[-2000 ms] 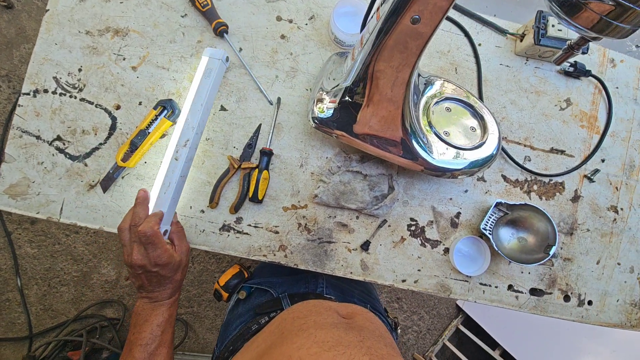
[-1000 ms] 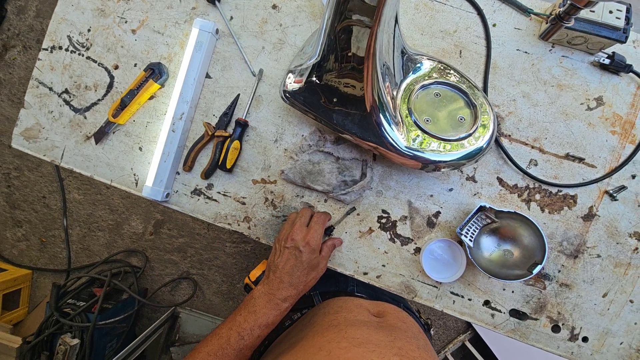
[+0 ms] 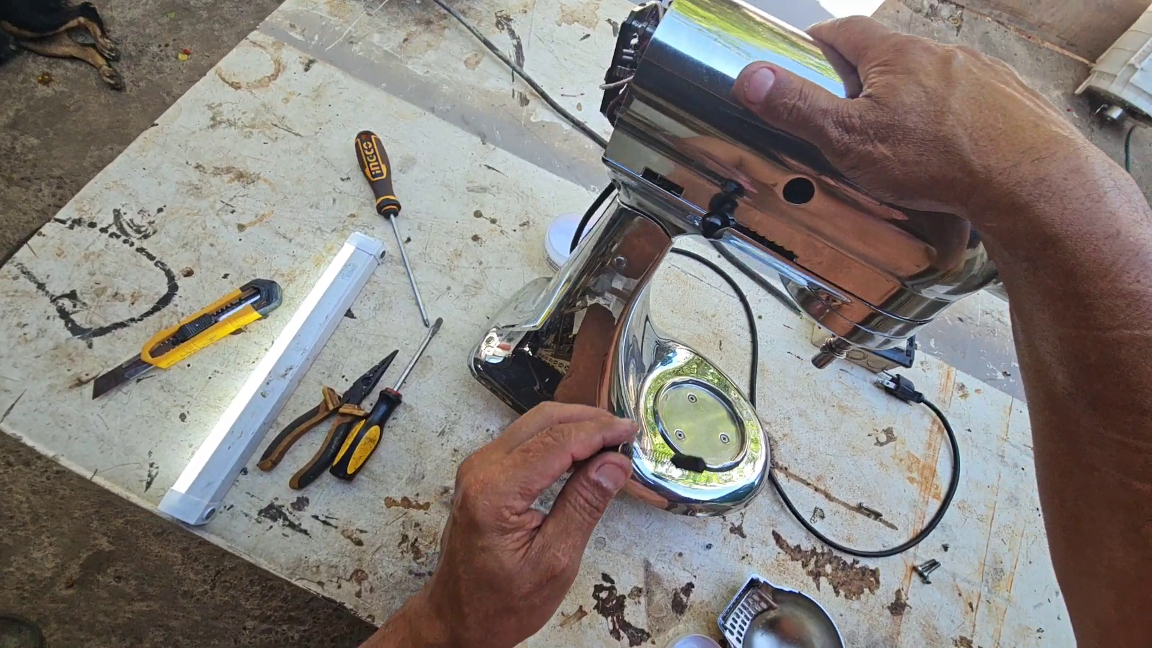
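Note:
A chrome stand mixer [image 3: 720, 153] stands on the worn white table, its rear end uncovered with inner parts showing. My right hand [image 3: 909, 117] rests on top of its motor head, thumb on the near side. Beside the mixer's base [image 3: 666, 360], my left hand [image 3: 540, 504] pinches a small dark piece between thumb and forefinger; its exact kind cannot be told. A black knob [image 3: 720, 211] sits on the side of the head, near a round hole.
Left on the table [image 3: 225, 153] lie a utility knife [image 3: 189, 328], a white light bar [image 3: 274, 382], pliers [image 3: 328, 427] and two screwdrivers [image 3: 373, 171] [image 3: 364, 441]. A power cord [image 3: 940, 486], screws [image 3: 925, 569] and a metal cover [image 3: 783, 621] lie right and front.
My left hand has risen from the table's near edge, where it was by a small dark piece, to beside the mixer base. My right hand has come into view on the head. The view has shifted.

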